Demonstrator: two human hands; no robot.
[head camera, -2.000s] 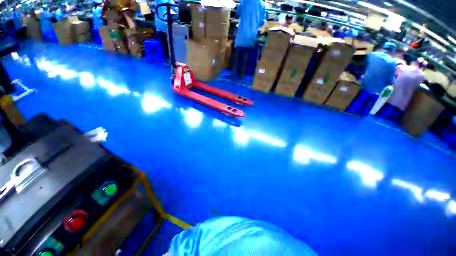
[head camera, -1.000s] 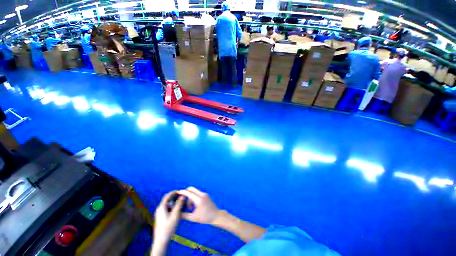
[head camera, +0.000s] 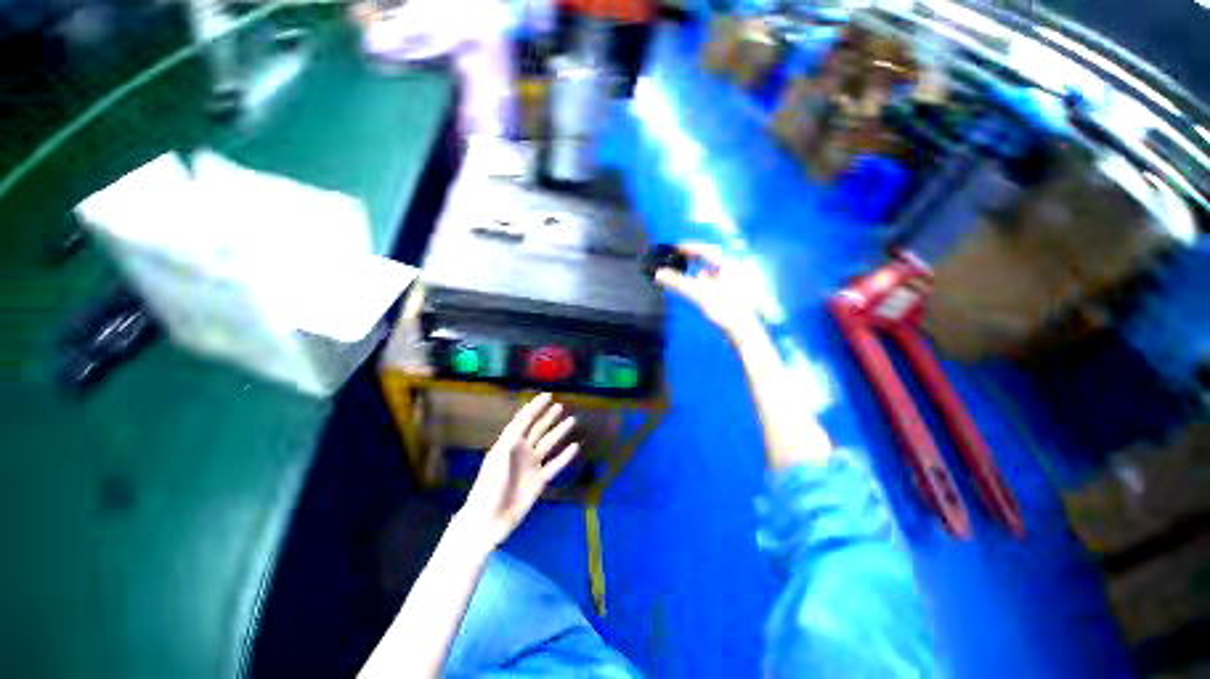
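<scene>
My right hand (head camera: 710, 285) holds a small round black unit (head camera: 666, 260) between thumb and fingers, beside the right edge of the dark press base (head camera: 551, 259). My left hand (head camera: 522, 464) is open and empty, fingers apart, just below the press front panel. The panel carries a green button (head camera: 467, 357) at its left end, a red round button (head camera: 548, 364) in the middle and another green button (head camera: 614, 370) at its right end. A silver metal cylinder (head camera: 573, 120) stands at the back of the press. The view is blurred, so detail on the unit is hidden.
A white open carton (head camera: 252, 265) lies on the green bench (head camera: 146, 531) at left, with dark items (head camera: 106, 338) beside it. A red pallet truck (head camera: 916, 385) stands on the blue floor at right, near brown cartons (head camera: 1048, 252). A person's pink sleeve (head camera: 484, 66) shows behind the press.
The view has swung left towards the press and bench. My hands, together around the black unit before, are now apart; the right keeps the unit and the left is empty.
</scene>
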